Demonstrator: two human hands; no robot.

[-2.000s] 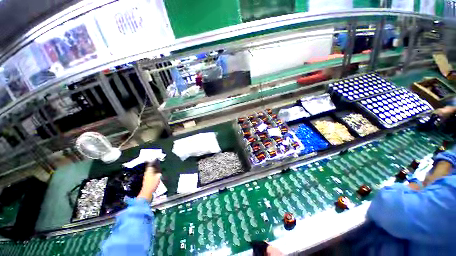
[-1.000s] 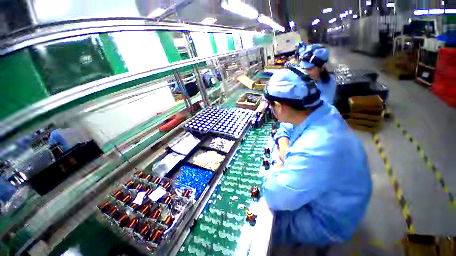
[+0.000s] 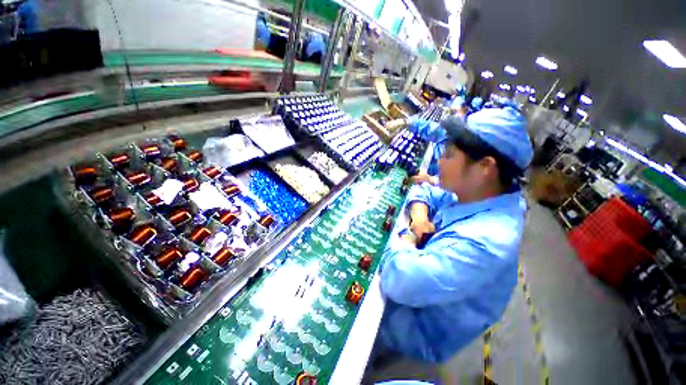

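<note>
Neither of my hands is in the picture. Long green circuit boards point(image 3: 301, 282) lie end to end on the pale-edged conveyor line in front of me, with rows of whitish half-round marks. Several copper-orange wound coils stand along the boards' right side, one of them point(image 3: 355, 292) near the middle and another point(image 3: 306, 379) cut by the bottom edge. A wide tray point(image 3: 154, 299) at the left holds rows of copper and black coils with white paper slips on top. A heap of silvery leaded parts point(image 3: 71, 338) lies at the bottom left.
Trays of blue parts point(image 3: 269, 197), yellowish parts point(image 3: 302, 183) and pale parts point(image 3: 329, 166) adjoin. Capacitors point(image 3: 323, 120) stand in rows behind. A person in blue point(image 3: 459, 256) is at the line's right side, forearms near it. Red crates point(image 3: 613, 239) stand at the right.
The view has swung right along the line, then partly back and tilted. My hands and blue sleeve, seen two seconds ago, are out of the picture. The other person now faces left in profile.
</note>
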